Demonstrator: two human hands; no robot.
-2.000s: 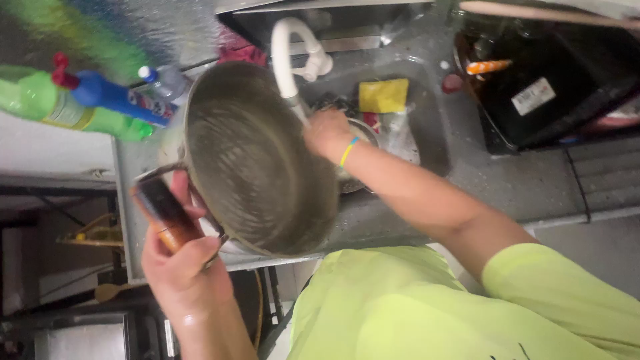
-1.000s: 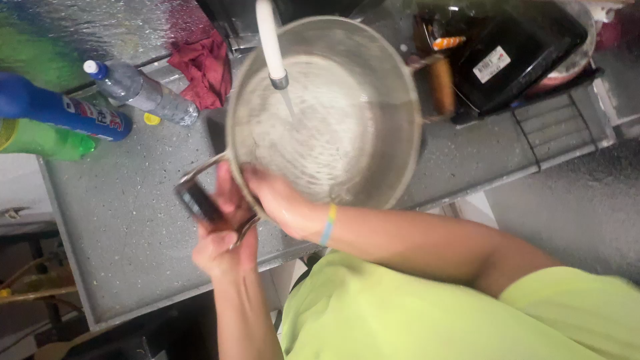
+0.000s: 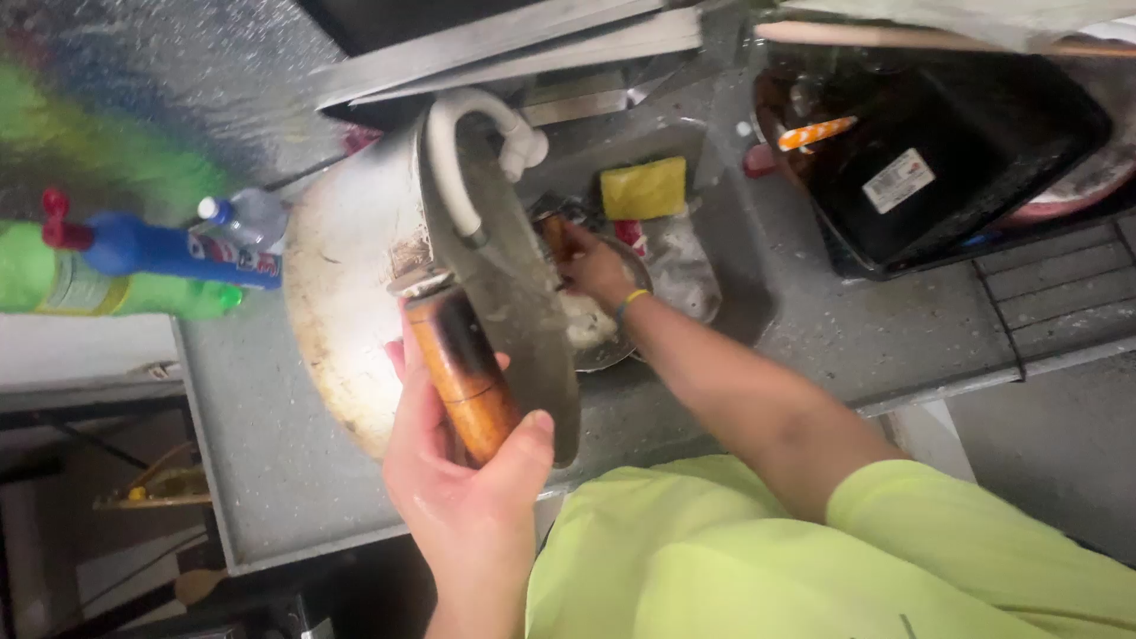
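Note:
A large metal pot [image 3: 346, 293] is tipped on its side, its mouth facing the sink [image 3: 754, 293]. My left hand [image 3: 479, 461] grips its scorched wooden handle [image 3: 466, 377]. At the pot's far side my right hand [image 3: 595, 266] is closed around another wooden handle [image 3: 555, 235], partly hidden by the fingers. The white curved faucet [image 3: 453, 160] reaches over the pot's rim, with water at its spout. Below my right hand lies a round metal vessel [image 3: 612, 351] in the sink. A yellow sponge [image 3: 643, 188] and a whitish plastic bag [image 3: 683, 266] are beside it.
Left of the pot lie a green bottle [image 3: 35, 266], a blue bottle with a red cap [image 3: 151, 244] and a clear bottle [image 3: 257, 217]. A black tray [image 3: 967, 151] and a wire rack [image 3: 1065, 293] are on the right. The counter edge [image 3: 311, 546] runs below the pot.
One second ago the pot stood more upright under the faucet, with both hands near its left handle. Now it is tipped toward the sink, and my right hand has moved to the far handle.

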